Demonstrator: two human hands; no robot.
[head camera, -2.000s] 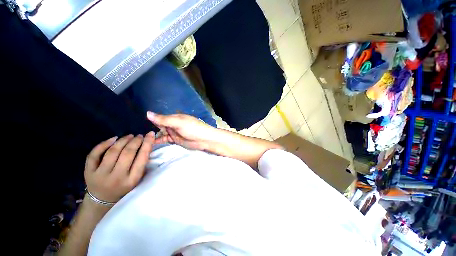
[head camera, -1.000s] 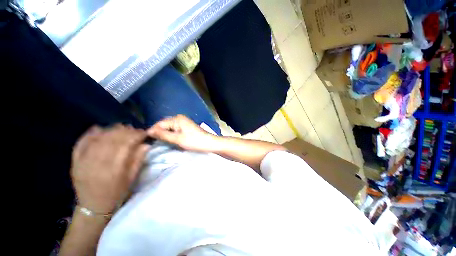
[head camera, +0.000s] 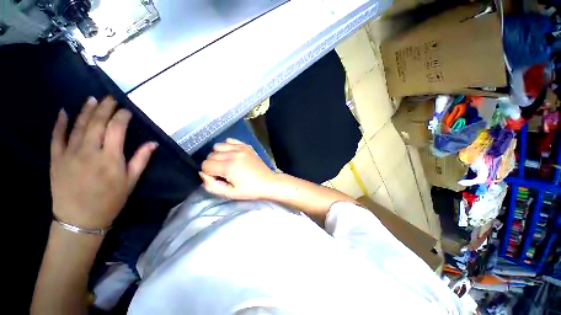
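Observation:
Black fabric (head camera: 27, 117) lies over the left of the machine bed and hangs over the front edge onto my lap. Its straight, folded-looking edge (head camera: 157, 130) runs from the metal presser foot area (head camera: 87, 55) to my right hand. My left hand (head camera: 95, 163) lies flat on the fabric with its fingers spread, a bracelet on the wrist. My right hand (head camera: 237, 171) is closed on the fabric edge just off the table's front edge; its fingertips are partly hidden. The needle is too small to make out.
The white machine table (head camera: 203, 67) has a ruler (head camera: 277, 92) along its front edge. A separate black heap (head camera: 317, 123) lies right of it. Beyond are a cardboard box (head camera: 443, 58), coloured scraps (head camera: 458, 126) and blue shelves (head camera: 523, 184). Another cardboard piece (head camera: 400, 231) is behind my right arm.
My left hand has moved from beside my right hand at my lap, up and left onto the fabric, fingers now spread. The view has shifted, showing more of the machine. The fabric edge is now stretched straight.

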